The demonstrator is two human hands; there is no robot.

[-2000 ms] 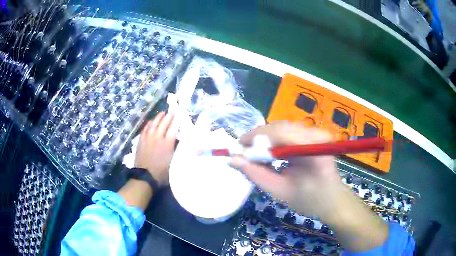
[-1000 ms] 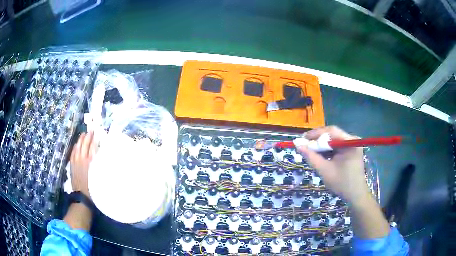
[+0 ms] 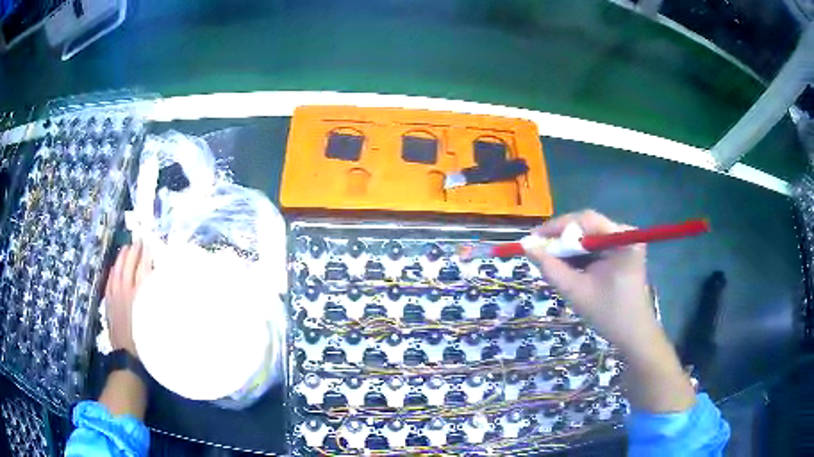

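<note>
My right hand (image 3: 600, 272) holds a red brush (image 3: 647, 235) wrapped in white near its tip. The brush tip is over the top row of small motor assemblies (image 3: 435, 308) in a clear blister tray (image 3: 293, 268); whether it touches is unclear. Thin yellow, orange and red wires lie along the rows. My left hand (image 3: 125, 290) rests at the left side of the round white grease tub (image 3: 207, 326), partly hidden by it. The tub sits in a crumpled clear plastic bag (image 3: 228, 210). I cannot tell if the left hand grips it.
An orange fixture (image 3: 375, 192) with three square recesses lies behind the tray, with a small dark-handled brush (image 3: 489, 172) on it. Another filled blister tray (image 3: 67, 214) is at the left. A black stick-shaped tool (image 3: 707, 312) lies at the right. A green conveyor belt (image 3: 402, 54) runs behind.
Since two seconds ago my right hand has moved the brush from over the tub to the tray's top row. The view has shifted right. My left hand has stayed beside the tub.
</note>
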